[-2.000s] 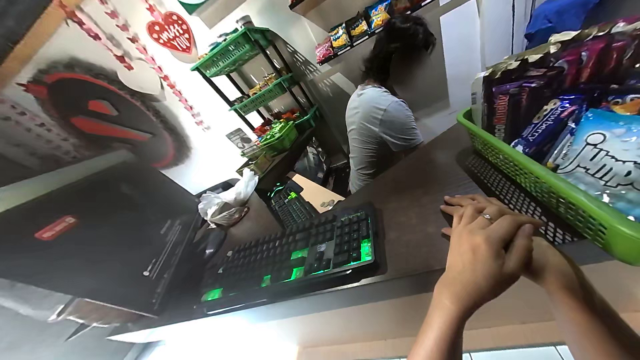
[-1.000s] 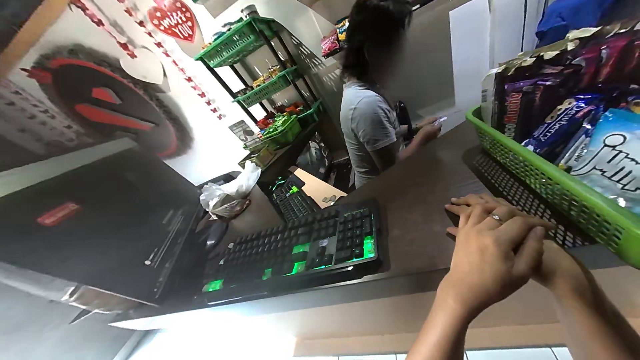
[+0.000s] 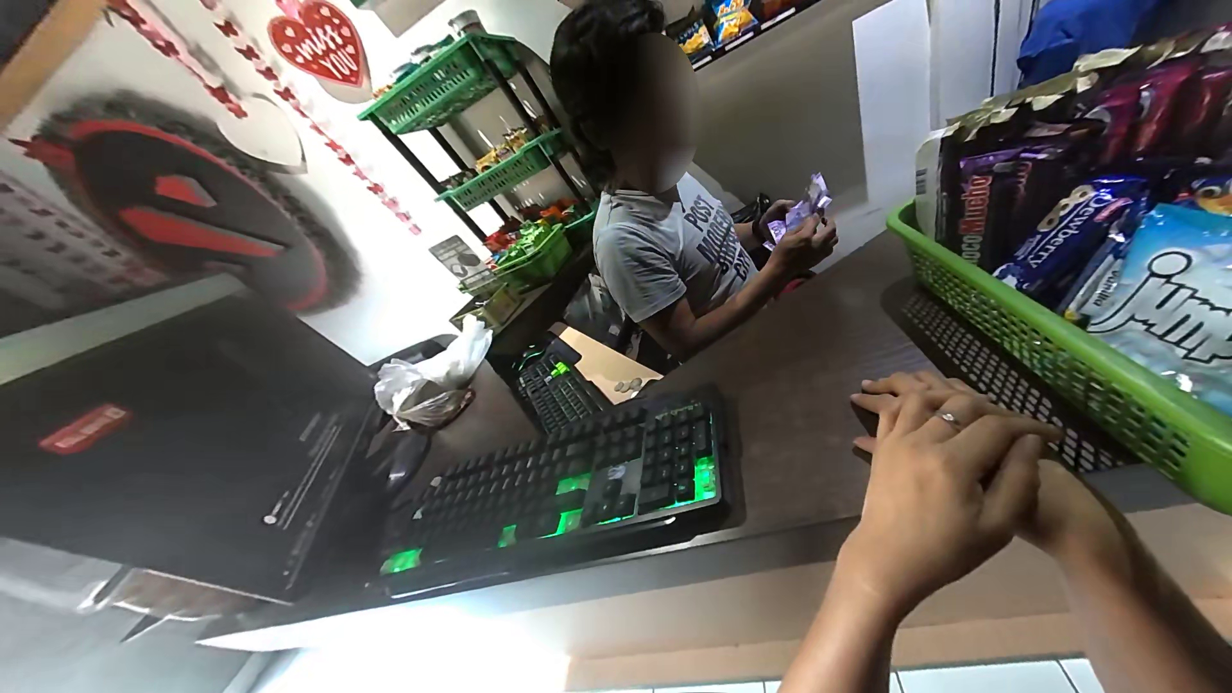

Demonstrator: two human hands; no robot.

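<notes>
My left hand [image 3: 948, 472], with a ring on one finger, lies across the back of my right hand [image 3: 1059, 505], holding no object. Beneath it, my right hand rests on the dark wood-grain counter [image 3: 799, 433], mostly covered, with some fingertips showing at the left. Just beyond both hands stands a green plastic basket [image 3: 1049, 327] of packaged snacks, among them a light-blue bag [image 3: 1179, 308]. To the left of my hands lies a black keyboard [image 3: 577, 481] with green backlit keys. A person [image 3: 664, 231] across the counter holds purple paper, seemingly banknotes [image 3: 801, 212], in both hands.
A large black box or panel [image 3: 173, 433] stands at the left, beside a white plastic bag [image 3: 438, 375]. Behind are a second keyboard [image 3: 558, 390], several coins [image 3: 628, 385] on a tan surface, and a rack with green baskets [image 3: 448, 87]. The counter's front edge runs below the near keyboard.
The person across the counter has turned from facing away towards the counter, and the purple paper now shows in their hands. My hands stay one over the other.
</notes>
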